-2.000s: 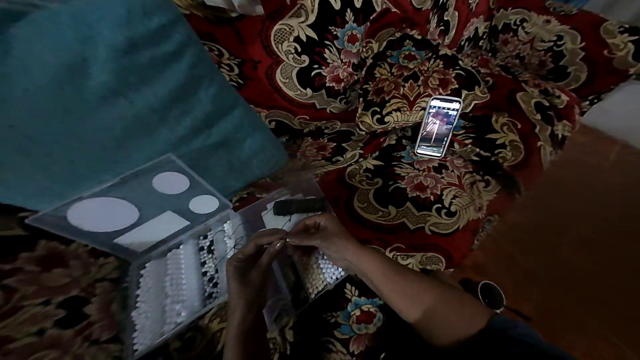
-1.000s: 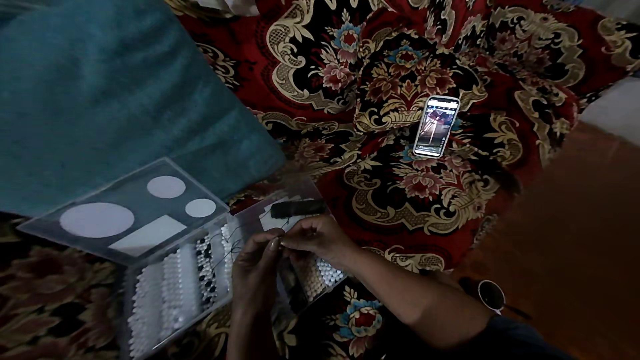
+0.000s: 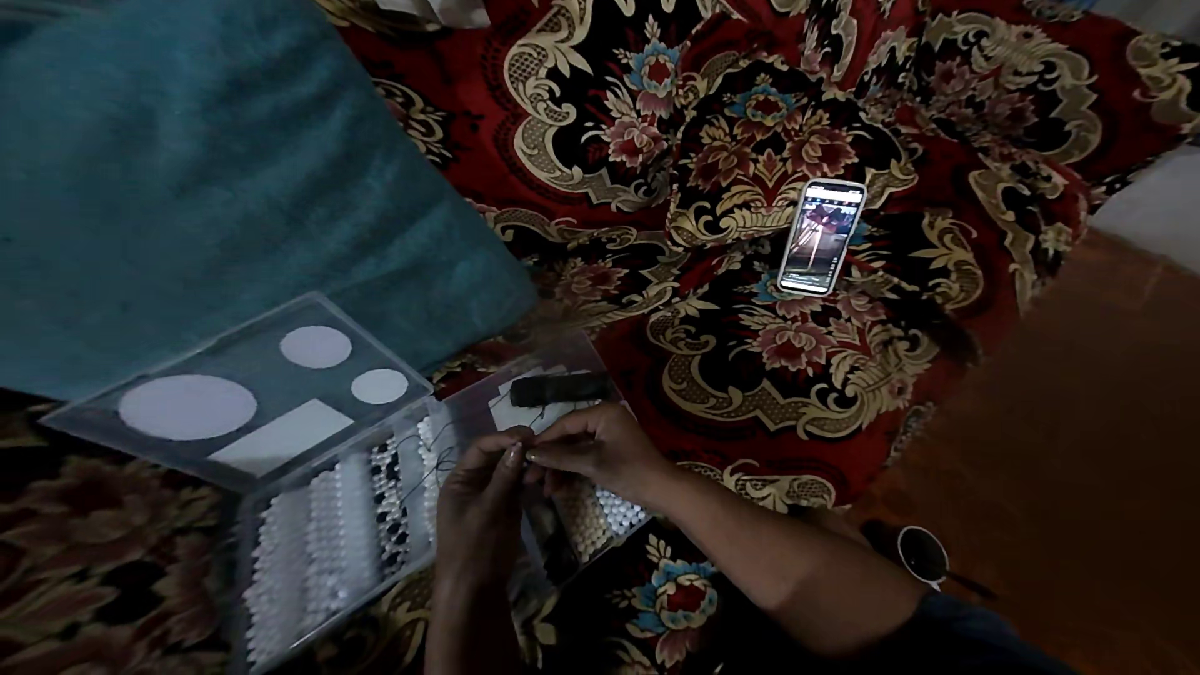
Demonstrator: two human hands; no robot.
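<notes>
My left hand and my right hand meet fingertip to fingertip over the right-hand plastic box. Both pinch a thin dark cord, which loops out to the left of my left hand; any small piece between the fingertips is too hidden to tell. Just beyond my hands a dark spool-like roll lies on white cards. Under and beside my wrists the box holds cream beads and white beads. To the left, a clear plastic bead box holds rows of white beads and a black-and-white row.
The box's raised transparent lid, bearing white labels, leans by a teal cushion. A lit smartphone lies on the red floral cover. A round white-rimmed object sits at the lower right, over the brown floor.
</notes>
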